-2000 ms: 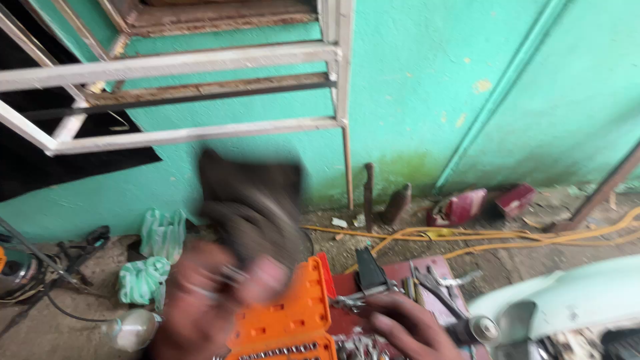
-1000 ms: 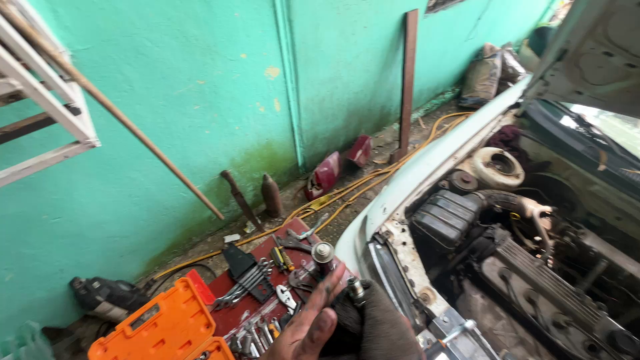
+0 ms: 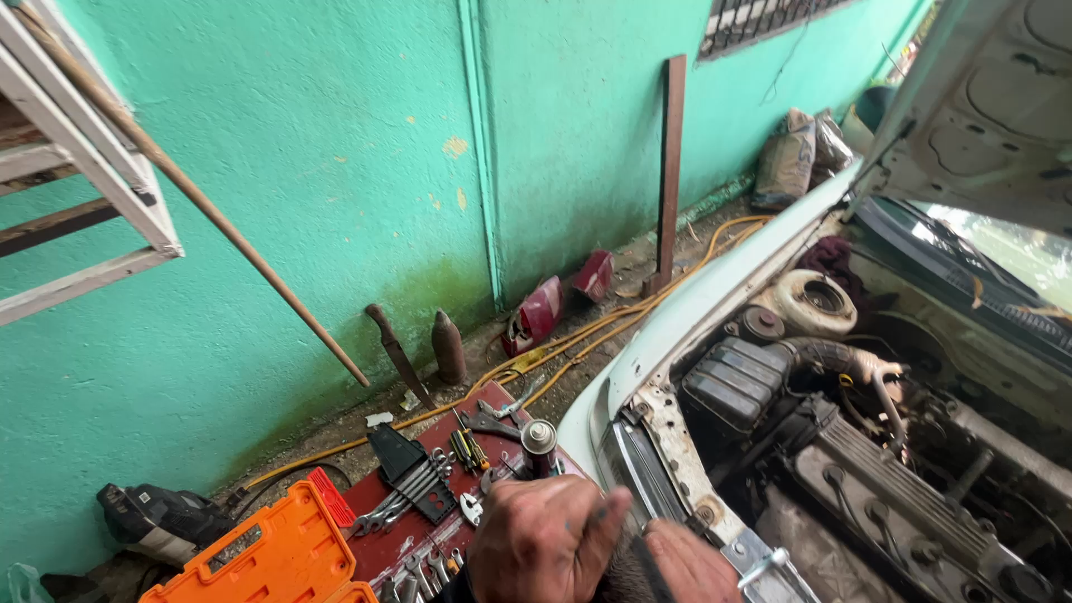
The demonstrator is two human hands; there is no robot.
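Observation:
Both hands are at the bottom centre of the head view, close together at the corner of the open engine bay. My left hand (image 3: 544,532) is curled, its thumb raised, against a dark cloth (image 3: 628,569) between the hands. My right hand (image 3: 691,565) has its fingers bent over the other side of this cloth. Just behind my left hand a spray can (image 3: 538,440) stands on the red table (image 3: 435,431). Combination wrenches in a black holder (image 3: 410,477), screwdrivers (image 3: 469,448) and locking pliers (image 3: 471,508) lie to the left.
An orange tool case (image 3: 268,544) lies open at lower left, near a power tool (image 3: 159,519). The car's fender (image 3: 670,322) and exposed engine (image 3: 904,502) fill the right. Yellow cable (image 3: 578,335) runs along the ground by the green wall (image 3: 318,151), where a wooden post (image 3: 670,167) leans.
The view has swung right, from the table to the car. Two seconds ago the hands were apart, the dark cloth raised at the left one; now they are together around it.

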